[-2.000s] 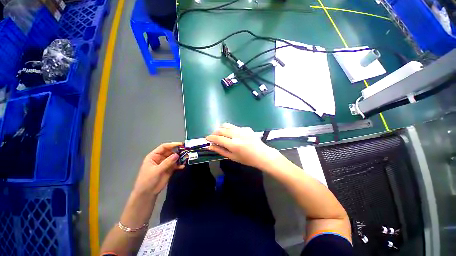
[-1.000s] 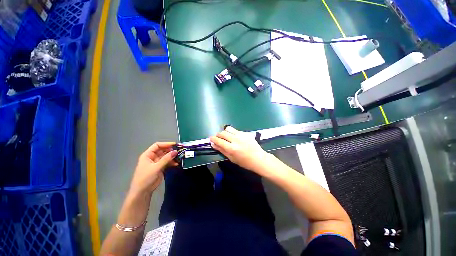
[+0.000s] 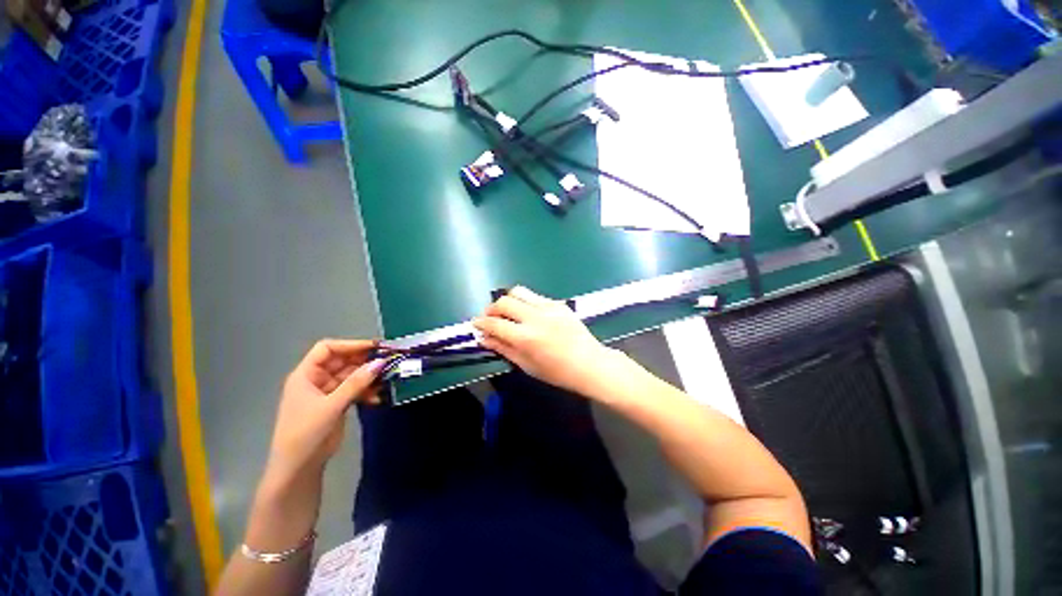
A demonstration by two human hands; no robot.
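Note:
A black wire harness (image 3: 446, 343) with white labels lies along the steel rule (image 3: 664, 285) at the near bench edge. My left hand (image 3: 334, 382) pinches the harness end with its thin wires at the bench corner; the connector there is mostly hidden by the fingers. My right hand (image 3: 533, 334) lies over the harness and rule, fingertips on the cable. The harness continues to the right, with a white-labelled end (image 3: 707, 302) beside the rule. Black bands cross the rule.
A second harness (image 3: 518, 137) lies mid-bench beside white paper (image 3: 670, 151). A long black cable (image 3: 466, 52) loops behind. A grey metal arm (image 3: 920, 163) stands at right. A black mesh surface (image 3: 850, 408) holds white-ended bundles. Blue crates (image 3: 82, 361) and a blue stool (image 3: 274, 76) are at left.
The view has shifted, so the bench appears further left and slightly higher. Both hands stay on the harness at the rule, with little change in grip.

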